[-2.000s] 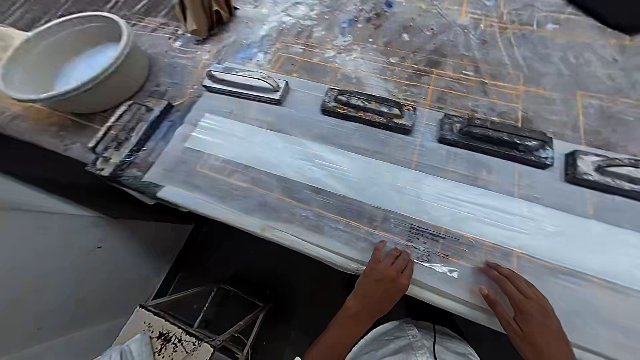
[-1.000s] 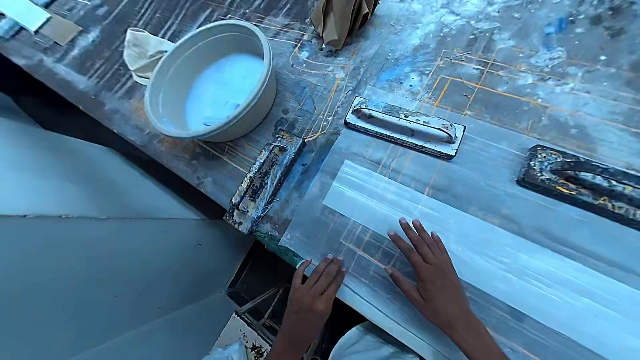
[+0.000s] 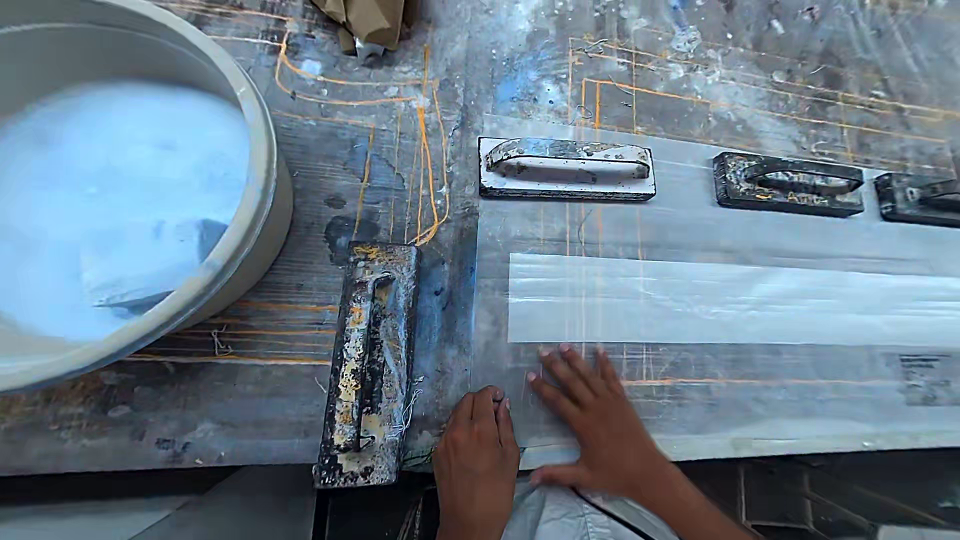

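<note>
My right hand (image 3: 592,427) lies with fingers spread on a translucent plastic sheet (image 3: 502,300), just below the left end of a white strip (image 3: 720,304). To its left, my left hand (image 3: 478,450) rests at the sheet's lower left corner with its fingers curled; whether they pinch the edge is hidden. A paint-spattered block with a handle (image 3: 371,367) stands left of that hand, across the table's front edge. Along the sheet's upper edge sit a white-faced handled block (image 3: 567,171) and black handled blocks (image 3: 787,184).
At the left stands a large tub (image 3: 262,142) with whitish contents and a pale block-like piece (image 3: 142,259) in it. Crumpled brown paper (image 3: 371,22) lies at the top. Orange lines and paint stains mark the table (image 3: 225,412); its front edge runs near my hands.
The view has swung left and closer to the table. My hands have moved left along the sheet's front edge to its left corner, and my left fingers have curled in.
</note>
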